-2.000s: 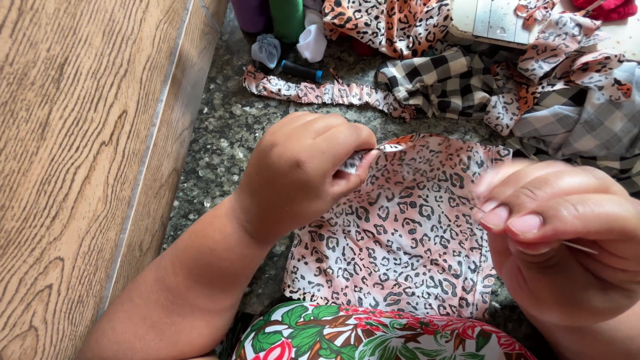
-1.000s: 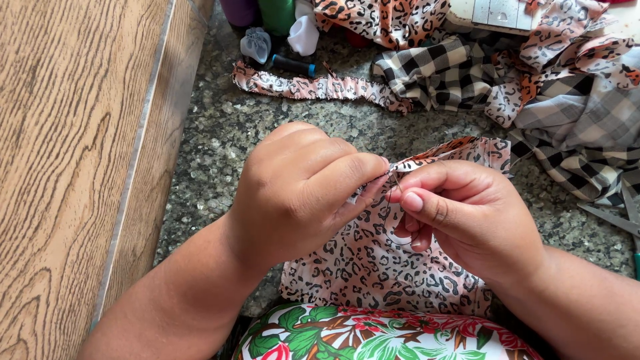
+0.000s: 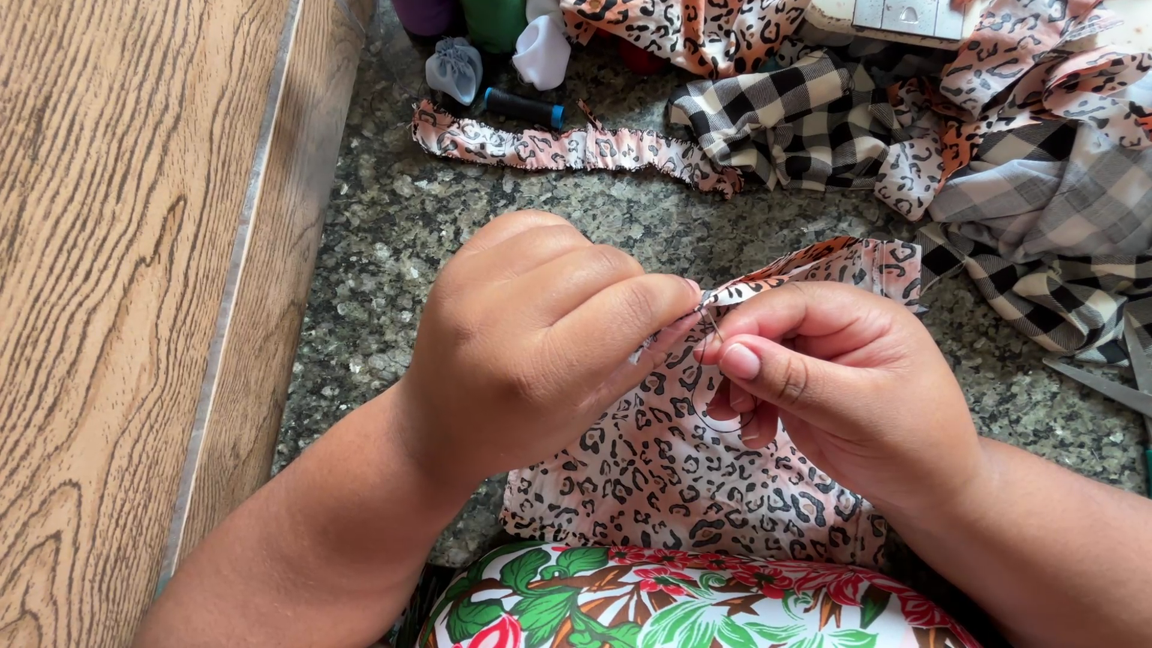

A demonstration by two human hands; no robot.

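Observation:
My left hand [image 3: 540, 351] pinches the top edge of a leopard-print fabric piece [image 3: 684, 477] between thumb and fingers. Close against those fingertips, my right hand [image 3: 828, 387] holds a thin sewing needle [image 3: 714, 326] between thumb and forefinger. A dark thread [image 3: 711, 427] loops below the right fingertips. The fabric hangs down over the edge of the granite surface toward my lap. How far the needle is in the cloth cannot be told.
Beyond the hands lie a gathered leopard-print strip [image 3: 558, 150], a black thread spool [image 3: 524, 109], black-and-white checked fabric [image 3: 792, 117] and part of a whitish machine base [image 3: 900, 20]. Scissors [image 3: 1102, 385] rest at the right. A wood-grain panel [image 3: 117, 270] borders the granite counter [image 3: 369, 315] on the left.
Two seconds ago my right hand was raised to the right, apart from the left. It has come in beside the left fingertips at the fabric edge and has stayed there since one second ago.

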